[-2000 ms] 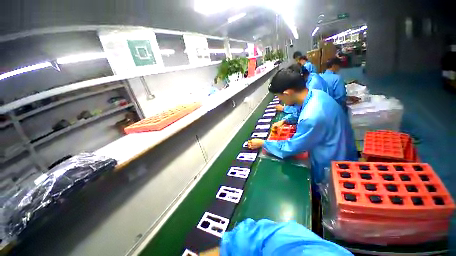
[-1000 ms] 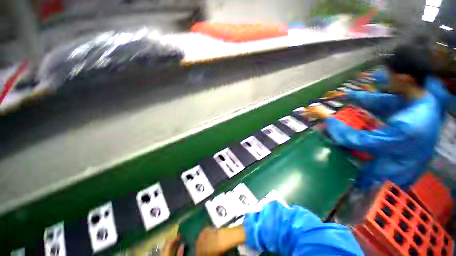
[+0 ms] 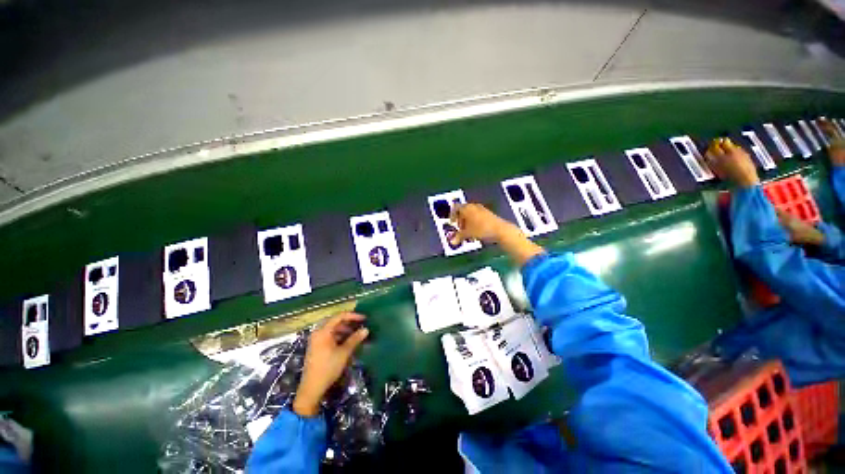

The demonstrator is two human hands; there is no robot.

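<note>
My left hand [image 3: 328, 359] is at the edge of a heap of small black accessories [image 3: 404, 400] in a clear poly bag [image 3: 208, 407]. Its thumb and forefinger are close together; I cannot tell if they hold a piece. My right hand [image 3: 480, 225] reaches over a white insert tray [image 3: 460, 246] on the belt, fingertips at its upper part; anything between them is hidden. Several white cards with dark round marks [image 3: 483, 381] lie overlapping between my hands, near my right forearm.
White inserts [image 3: 284, 263] alternate with black boxes [image 3: 331, 250] along the green belt [image 3: 278, 171]. A cardboard strip [image 3: 278, 329] lies beside the bag. At right, a neighbour's hand [image 3: 732, 163] is at the belt, near red-orange trays [image 3: 755, 426]. A grey-white partition [image 3: 371, 69] stands behind.
My view has turned down and left. My right hand has moved from beside the white cards to an insert on the belt. My left hand now shows fully over the bag.
</note>
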